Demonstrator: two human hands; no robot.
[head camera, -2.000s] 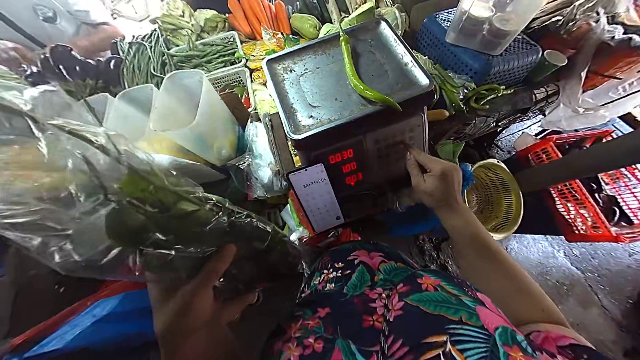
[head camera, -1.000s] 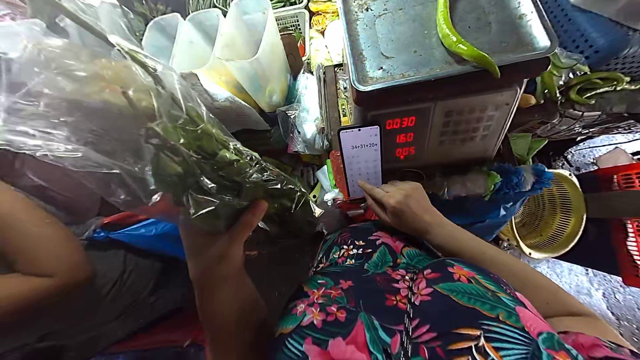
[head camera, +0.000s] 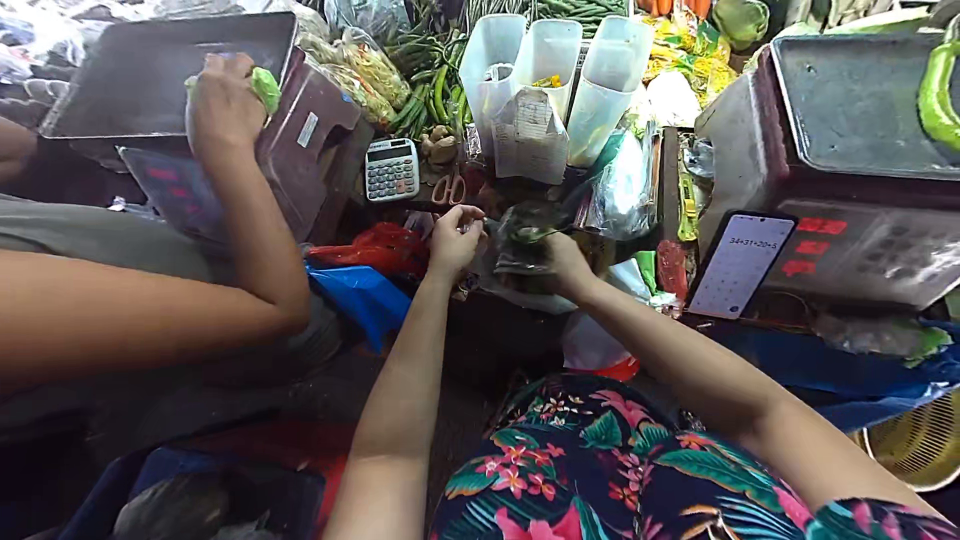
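In the middle of the head view, my left hand (head camera: 456, 238) pinches the edge of a clear plastic bag (head camera: 517, 259). Opposite it, my right hand (head camera: 566, 259) is at the bag's other side, its fingers partly hidden by blurred plastic with something dark green in it. A phone (head camera: 742, 262) showing a calculator leans on the right weighing scale (head camera: 862, 240), on whose metal pan lies a green chili pepper (head camera: 937, 94). Behind my hands are orange-handled scissors (head camera: 448, 190), a white calculator (head camera: 391, 170) and translucent plastic containers (head camera: 551, 60).
At the left, another person's hand (head camera: 225, 101) holds something green over a second scale (head camera: 169, 75). That person's forearm lies close to my left arm. Red plastic (head camera: 382, 249) and a blue bag (head camera: 364, 296) are beside my left wrist. A yellow basket (head camera: 919, 442) stands low at the right.
The large bag of leafy greens has left my left hand. My right hand has moved from the phone to the smaller plastic bag in the middle. The view has swung left.
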